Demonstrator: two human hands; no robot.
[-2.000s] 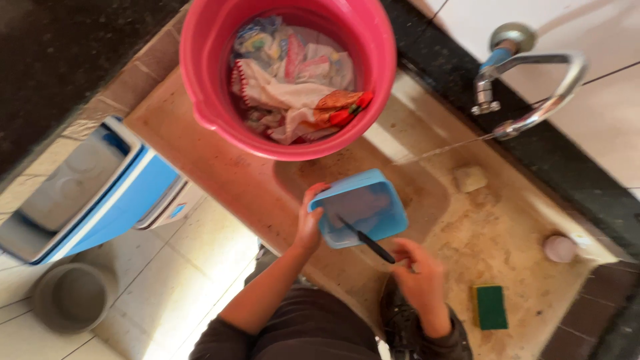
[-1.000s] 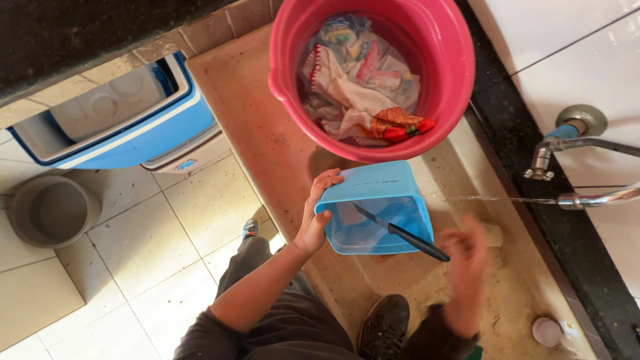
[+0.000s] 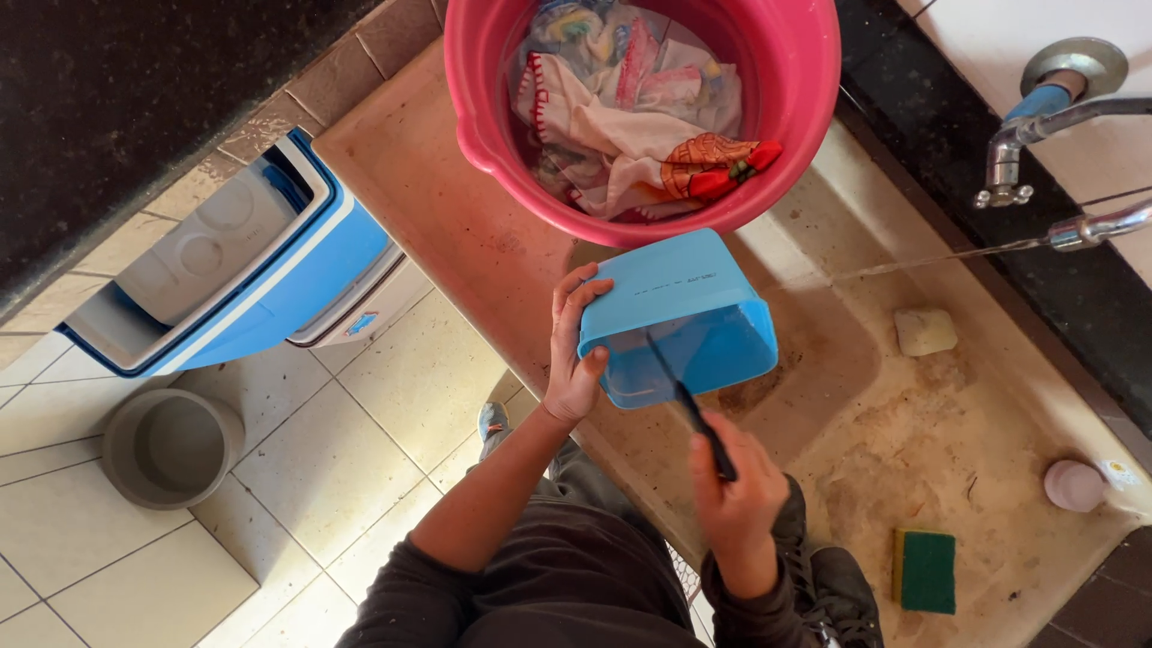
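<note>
My left hand (image 3: 576, 346) grips the left end of a blue plastic container (image 3: 670, 279), tilted on its side with its open mouth towards me. In my right hand (image 3: 740, 486) is the black handle of a knife (image 3: 706, 432); the blade reaches inside the container, its tip hard to make out. Just above the container, a pink plastic basin (image 3: 648, 236) holds wet patterned cloths (image 3: 621, 135) in water. A thin stream runs from the metal faucet spout (image 3: 1093, 229) towards the container and passes behind or beside it.
The stained sink (image 3: 864, 450) holds a soap bar (image 3: 925, 331), a green and yellow sponge (image 3: 925, 571) and a small pinkish round item (image 3: 1074, 486). A blue cooler (image 3: 270, 279) and a grey bucket (image 3: 173, 448) are at left, beside the dark stone counter (image 3: 135, 108).
The container's mouth has turned from facing up to facing me. My right hand, blurred near the handle's end a second ago, is now closed around the handle. The view has shifted.
</note>
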